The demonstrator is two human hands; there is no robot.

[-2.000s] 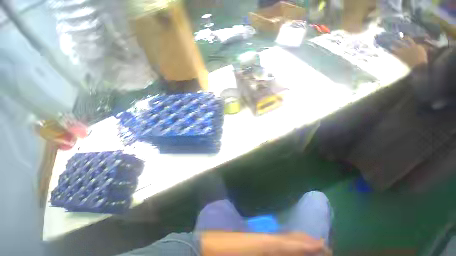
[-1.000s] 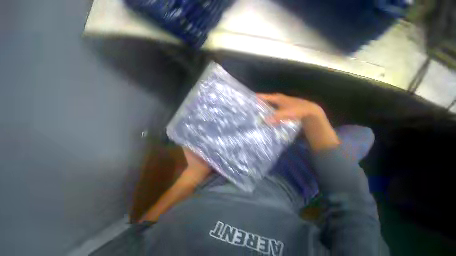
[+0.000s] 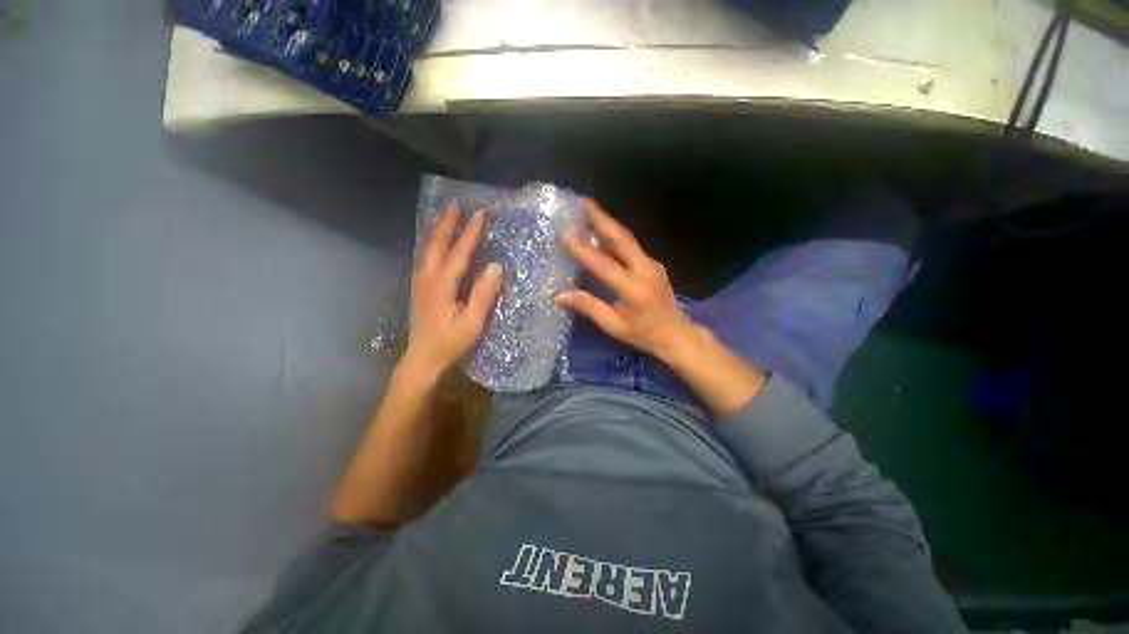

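Observation:
A clear, glittery bubble wrap bundle (image 3: 526, 291) lies over my lap, with a bluish tint showing through. A loose flap of wrap stands out at its upper left. My left hand (image 3: 448, 297) is on its left side, fingers pointing up and thumb on top. My right hand (image 3: 634, 291) is on its right side, fingers spread over the edge and thumb toward the middle. Both hands hold the wrap between them. What lies inside cannot be made out clearly.
The white bench (image 3: 693, 65) crosses the top. A stack of blue PCB panels (image 3: 328, 40) sits at its left end, and another blue stack (image 3: 799, 15) is cut off at the top. Thin dark cables (image 3: 1040, 74) hang over the bench edge. A grey-blue wall is at left.
The wrapped piece was broad and tilted one second ago; now it is narrower and upright in view. My left hand has come from its lower edge onto its left side, and both hands now face each other.

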